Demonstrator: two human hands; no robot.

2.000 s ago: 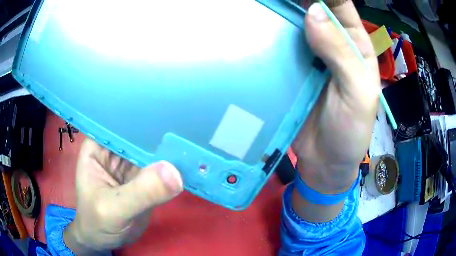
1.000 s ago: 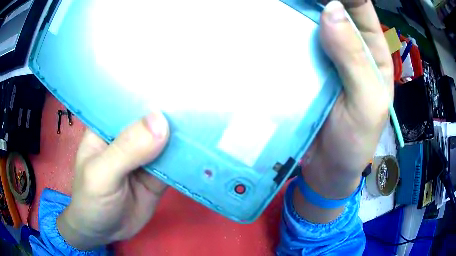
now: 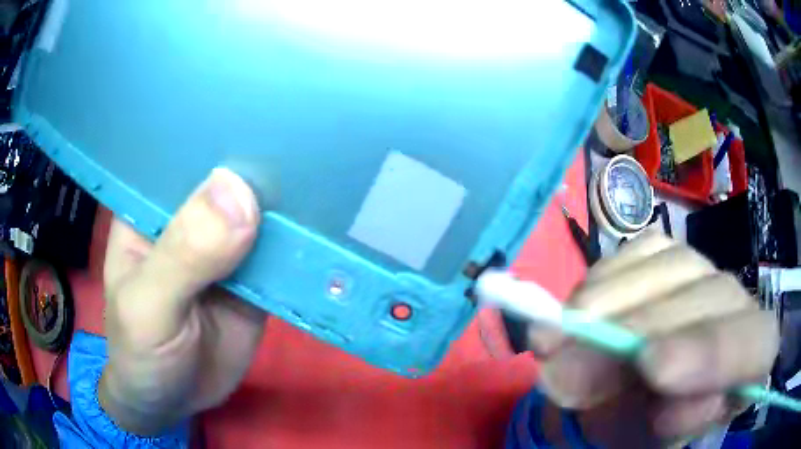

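Observation:
A light blue rear housing (image 3: 299,114), inside facing me, fills the upper left and middle, cut off by the top edge. It has a pale square sticker and a camera hole near its lower corner. My left hand (image 3: 189,307) grips its lower edge, thumb on the inner face. My right hand (image 3: 659,333), blurred, holds a green cotton swab (image 3: 606,335). The swab's white tip is at the housing's lower right corner, by a small black part; I cannot tell if it touches.
A red mat (image 3: 351,408) lies below the housing. At right are a red parts bin (image 3: 654,131) with a yellow note, a round tub (image 3: 626,195) and a slim dark tool (image 3: 575,230). A greenish tape roll (image 3: 46,307) lies at left.
My right hand has let go of the housing's right edge and moved down and right, bringing the swab tip to the lower corner. My left hand still holds the housing, which has shifted left.

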